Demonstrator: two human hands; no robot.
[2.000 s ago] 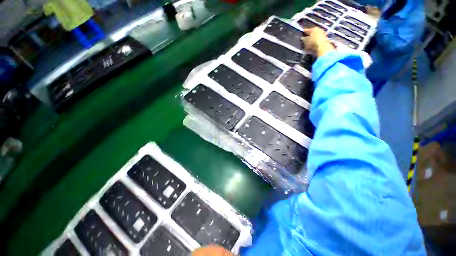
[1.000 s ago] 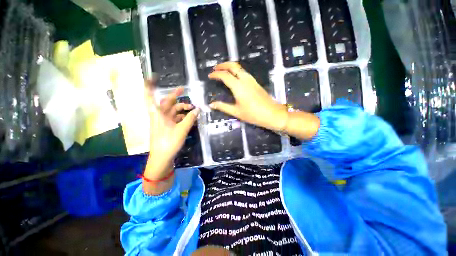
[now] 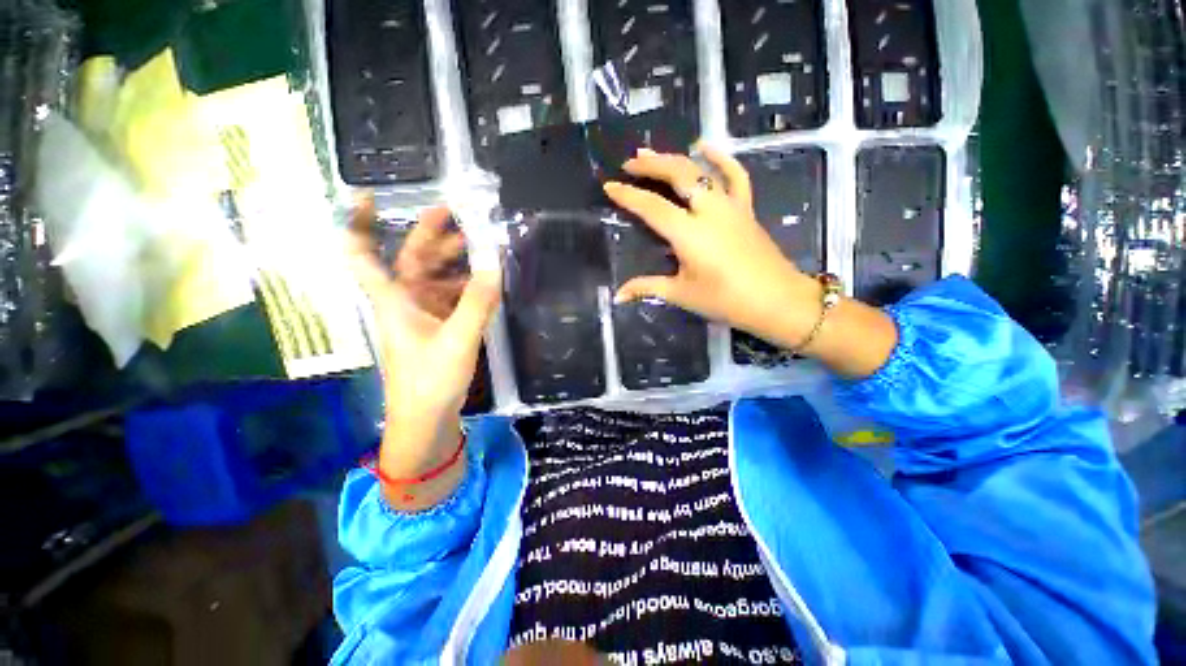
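A whitish blister tray (image 3: 836, 135) holds two rows of black housings (image 3: 774, 65), several with light squares. A plain dark flat sheet (image 3: 544, 167) lies over the middle pockets. A small shiny blue-white piece (image 3: 610, 86) lies on a housing in the upper row. My left hand (image 3: 429, 306) is over the tray's left side, fingers apart and motion-blurred; nothing is visible in it. My right hand (image 3: 715, 241) is over the tray's middle, fingers spread, fingertips at the dark sheet's right edge. I cannot tell whether they touch it.
A pale yellow strip sheet (image 3: 289, 306) with short dark lines lies left of the tray, beside yellow sheets (image 3: 195, 293) and crumpled whitish film (image 3: 98, 267). Shiny stacked trays stand right (image 3: 1119, 195) and at the far left edge. A blue stool (image 3: 208, 462) is lower left.
The view swung from the neighbouring trays to the tray before me. Since one second ago, my right hand has shifted right, its fingers spread wider. The dark sheet and blue-white piece now show clearly.
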